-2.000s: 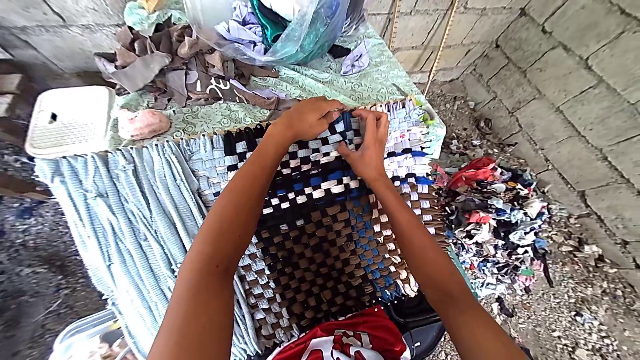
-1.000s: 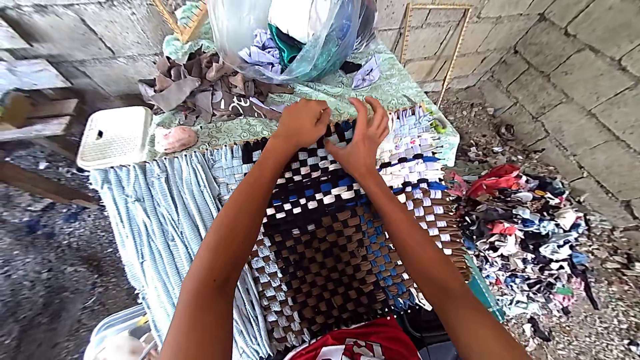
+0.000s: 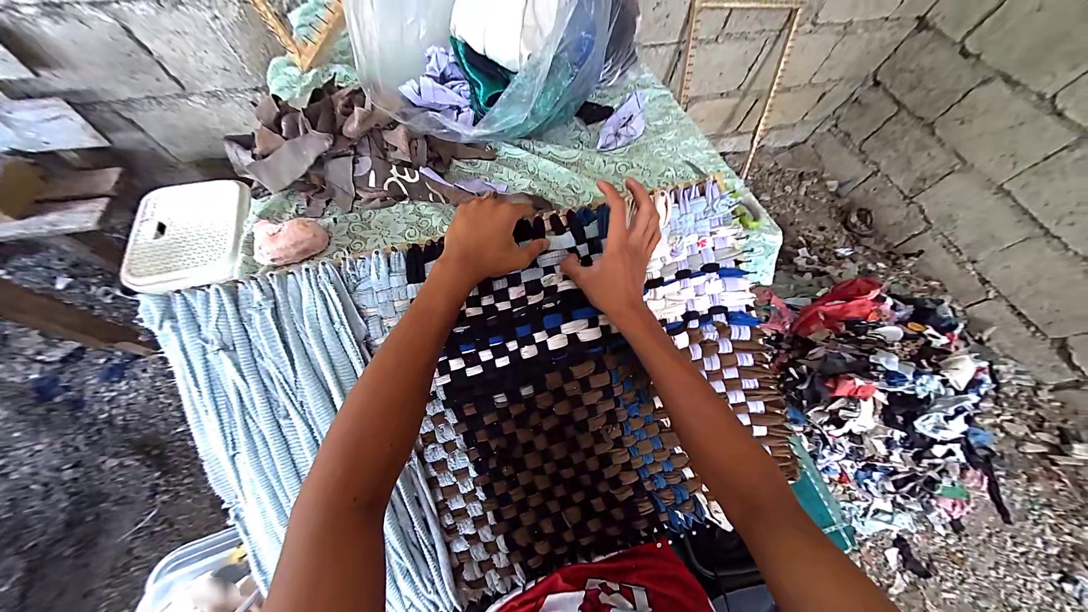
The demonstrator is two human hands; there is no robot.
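Note:
A woven rug of fabric strips [image 3: 552, 425] lies on a pegged wooden frame, its checks black, brown, white and blue. Pale blue strips [image 3: 280, 357] stretch unwoven over its left part. My left hand [image 3: 489, 238] rests on the weave near the far edge, thumb and fingertips at the black and grey strips. To its right, my right hand [image 3: 616, 251] has its fingers raised and spread, its thumb low over the weave. Whether the left fingers pinch a strip cannot be told.
Brown fabric scraps [image 3: 331, 153] and a clear plastic bag of cloth [image 3: 501, 76] lie on the green patterned tablecloth [image 3: 544, 170]. A white plastic lid [image 3: 187, 234] is at the left. A scrap pile [image 3: 884, 399] covers the ground at right; an empty pegged frame [image 3: 769, 81] leans on the block wall.
My right hand's fingers, bent down at the far edge of the weave two seconds ago, are now raised and spread. The left hand stays near that edge. The view has shifted somewhat.

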